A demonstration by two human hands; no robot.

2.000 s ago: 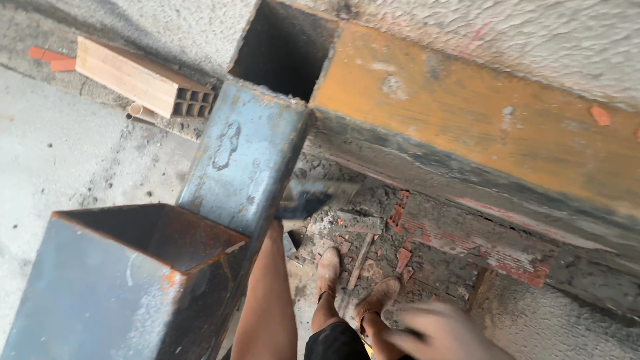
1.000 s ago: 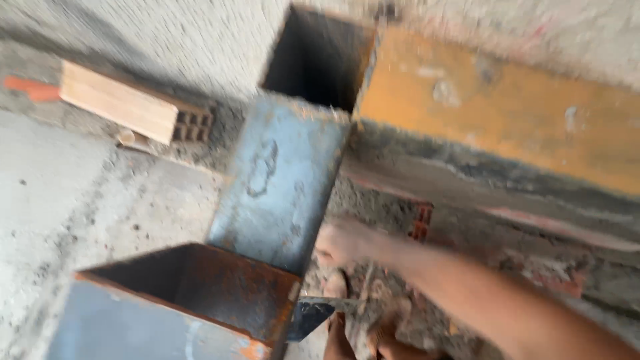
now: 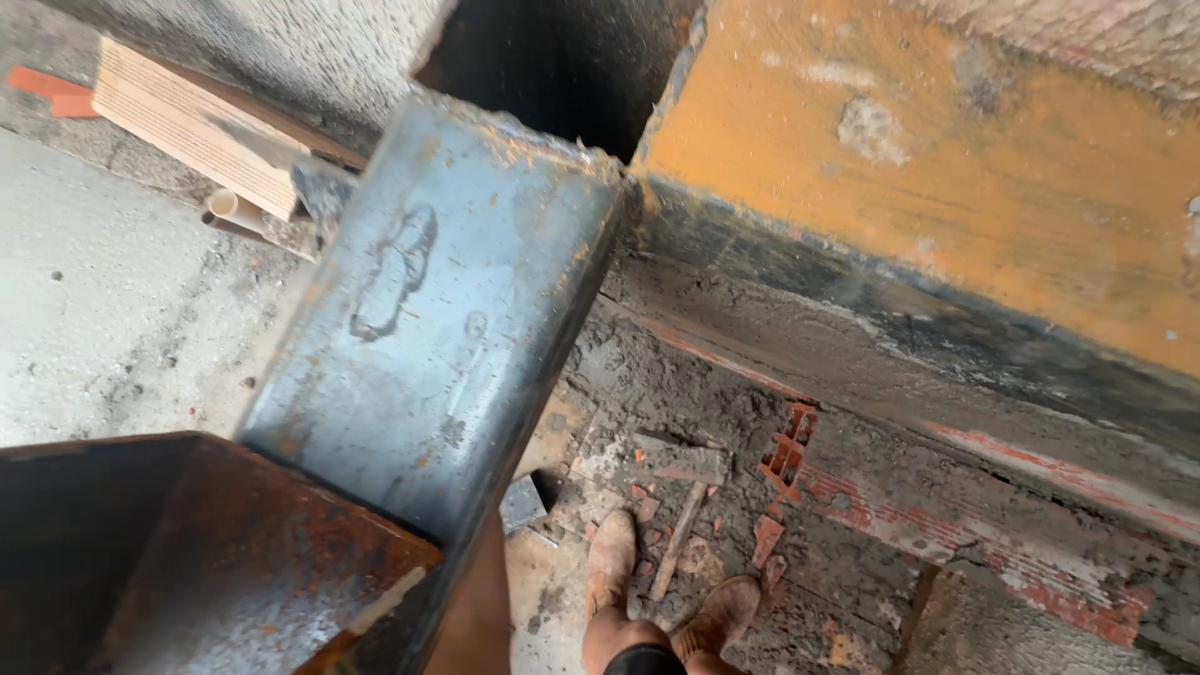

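Observation:
A bluish rectangular steel tube (image 3: pixel 441 309) slants across the view, its upper end meeting an orange-painted steel beam (image 3: pixel 937 169). My left forearm shows at the bottom, passing behind the tube; my left hand is hidden, so its hold cannot be told. A blurred grey blade-like shape (image 3: pixel 258 145), probably a trowel, with mortar-like material (image 3: pixel 323 192) beside it, shows left of the tube in front of a hollow clay block (image 3: pixel 187 122). My right hand is out of view. A rusty open steel tube end (image 3: pixel 281 562) is close at lower left.
My booted feet stand below among mortar and brick rubble. Near them lie a wooden stick (image 3: pixel 680 539), a mortar-covered piece (image 3: pixel 684 459) and a small grey box-like object (image 3: pixel 522 504). Broken red hollow brick (image 3: pixel 789 445) edges the wall. Short pipe pieces (image 3: pixel 234 211) lie by the clay block.
My right hand, seen reaching in beside the steel tube one second ago, has left the view. A grey blade-like shape now shows left of the tube. The view has moved closer to the tube.

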